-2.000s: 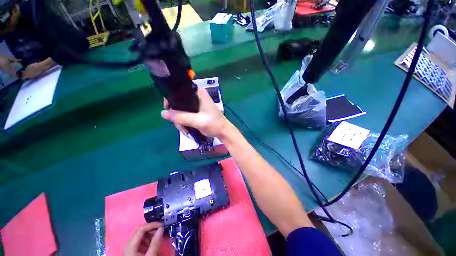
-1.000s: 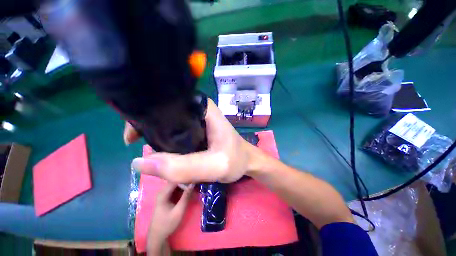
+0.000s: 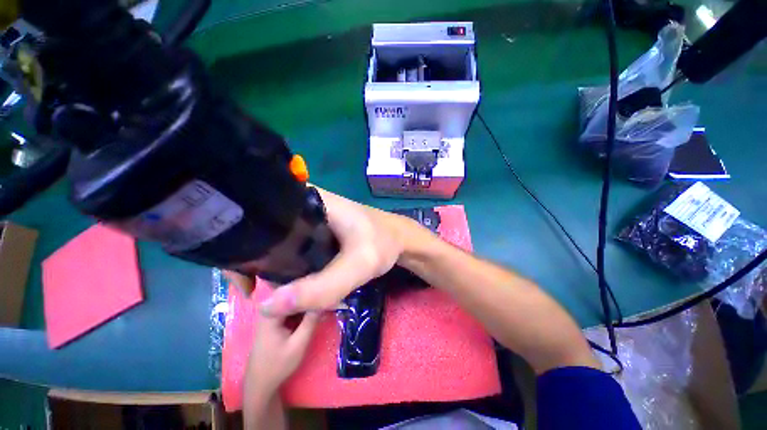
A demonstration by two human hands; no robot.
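Observation:
The large black electric screwdriver (image 3: 202,168), with a white label and orange switch, fills the upper left. My right hand (image 3: 345,252) is wrapped round its lower end. Its tip is hidden behind my hand. The black device body (image 3: 425,220) lies on the pink foam pad (image 3: 437,353), mostly covered by my right hand and forearm. Its glossy black handle (image 3: 362,336) points towards me. My left hand (image 3: 282,348) is under my right hand, left of the handle. Its fingertips are partly hidden, and I cannot tell what they hold.
A white-grey screw feeder (image 3: 423,113) stands behind the pad. A second pink pad (image 3: 92,281) lies left. An open brown carton (image 3: 134,407) is at the lower left edge. Bagged parts (image 3: 681,235), a plastic bag (image 3: 643,134) and black cables (image 3: 607,168) are at right.
From two seconds ago, my right hand has brought the screwdriver from near the feeder to over the device body. Since one second ago, the screwdriver leans further left; my left hand stays beside the handle.

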